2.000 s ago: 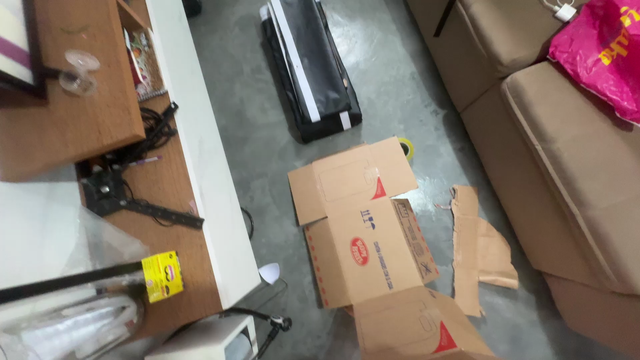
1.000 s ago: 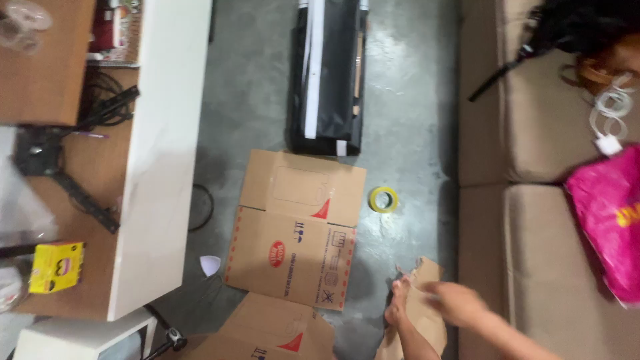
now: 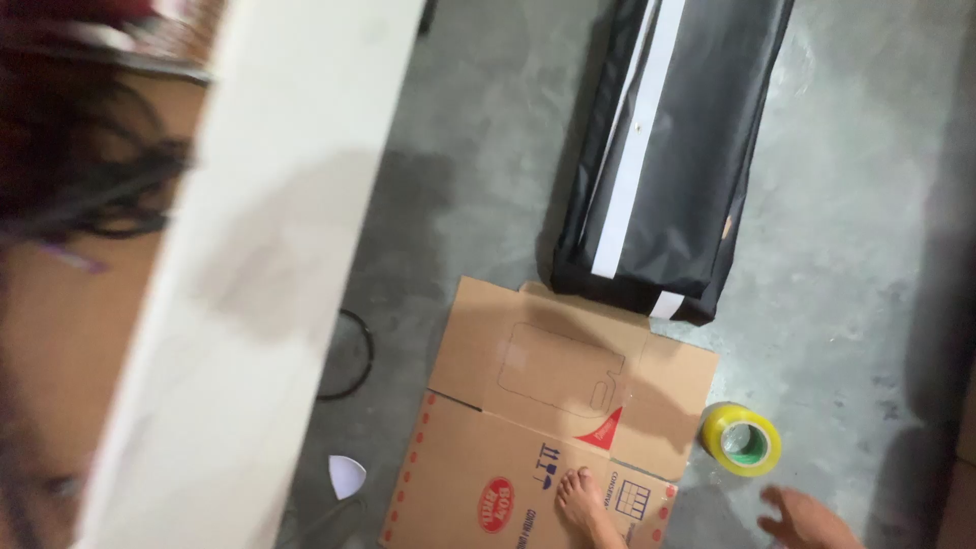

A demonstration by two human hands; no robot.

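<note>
My right hand (image 3: 804,518) is at the lower right edge, blurred, its fingers apart with nothing seen between them. Just above it, a yellow roll of packing tape (image 3: 742,440) with a green inner core lies flat on the floor. A flattened cardboard box (image 3: 457,457) with red and blue printing is spread to the left of the tape. A bare foot (image 3: 583,499) rests on the box. My left hand is out of view.
A long black fabric-wrapped package (image 3: 686,168) with white strips lies above the box, meeting its upper edge. A white furniture edge (image 3: 267,191) runs down the left, beside dark cables (image 3: 114,191). A white triangular piece (image 3: 347,476) and a black loop (image 3: 370,351) lie on the floor.
My right hand was by the torn cardboard piece one second ago and is now near the tape. The foot is now on the flattened box. The view has shifted left and closer.
</note>
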